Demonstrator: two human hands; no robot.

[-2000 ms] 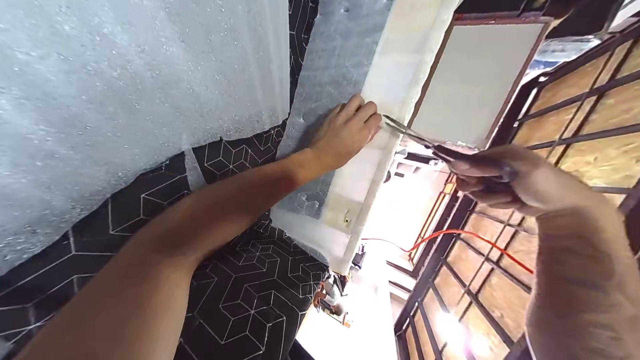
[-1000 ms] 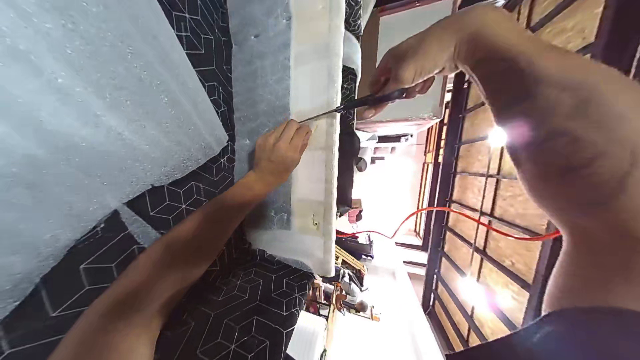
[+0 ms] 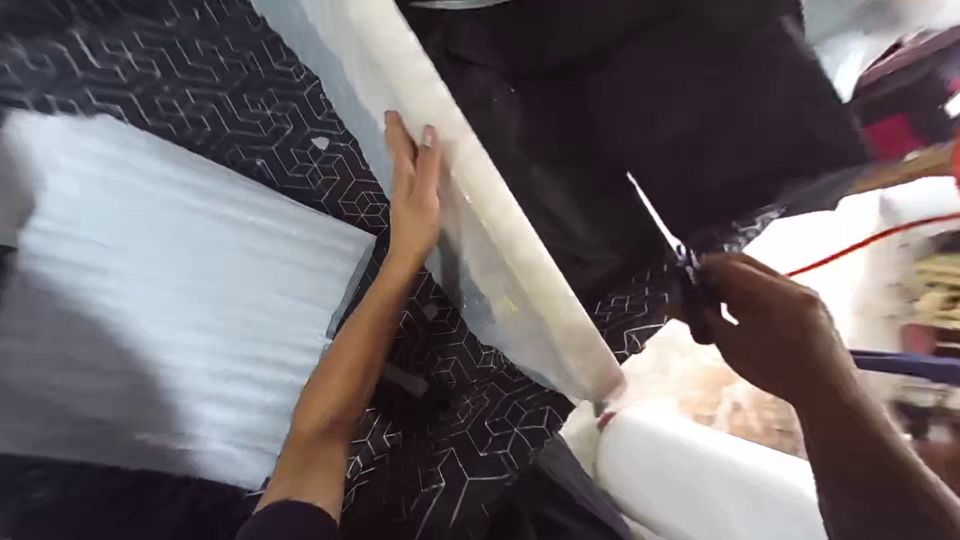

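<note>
My left hand [image 3: 414, 199] lies on a long pale foam-like strip [image 3: 510, 232], fingers spread a little, pressing its near side. The strip runs diagonally from the top middle to the lower right, with a thin translucent grey sheet along its left edge. Dark-handled scissors [image 3: 679, 251] are in my right hand [image 3: 772, 322], right of the strip; their blades look closed, point up and left, and touch nothing. Black fabric with white geometric lines [image 3: 450, 367] lies beneath. A pale grey foam sheet [image 3: 180, 277] rests at the left.
Plain black cloth [image 3: 675, 97] spreads beyond the strip at the upper right. A white roll [image 3: 705, 472] lies at the bottom right, beside the strip's end. A red hose or cord [image 3: 870, 244] crosses at the right. A blue bar-like object [image 3: 907, 365] sits near my right forearm.
The scissors were at the strip beside my left hand; now they are away from it, to the right. My left hand's fingers have straightened on the strip. The view has turned a lot.
</note>
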